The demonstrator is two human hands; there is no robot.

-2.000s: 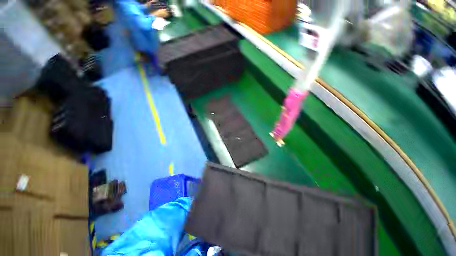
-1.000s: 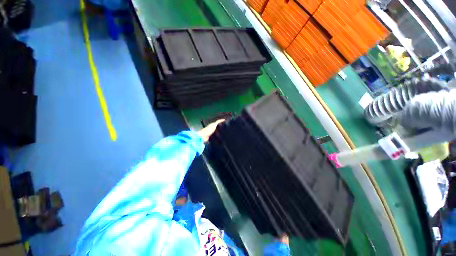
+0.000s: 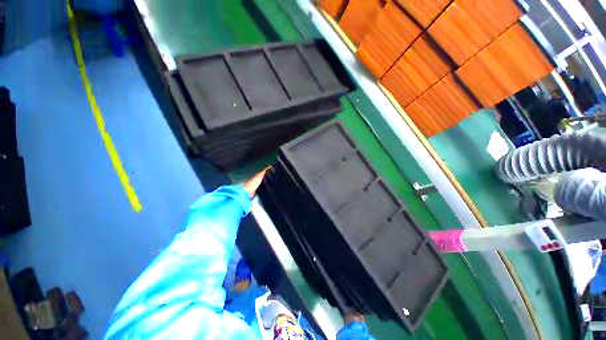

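A stack of black foam trays (image 3: 365, 219) lies slantwise on the green bench in front of me. Its top tray shows empty pockets. My left hand (image 3: 258, 180), at the end of a light-blue sleeve, grips the stack's far left corner; its fingers are partly hidden. My right hand (image 3: 354, 319) is small at the bottom edge of the view and holds the stack's near end; most of it is hidden by the trays and the sleeve.
A second stack of black foam trays (image 3: 259, 83) stands just beyond the first. Orange stacked blocks (image 3: 442, 60) stand past the pale rail. A pink-wrapped arm (image 3: 446, 241) and grey ribbed hoses (image 3: 551, 156) are at right. Blue floor with a yellow line lies left.
Both hands have taken hold of the tray stack since the earliest frame. Since one second ago, the stack sits flatter and nearer the second stack, while the view has shifted.
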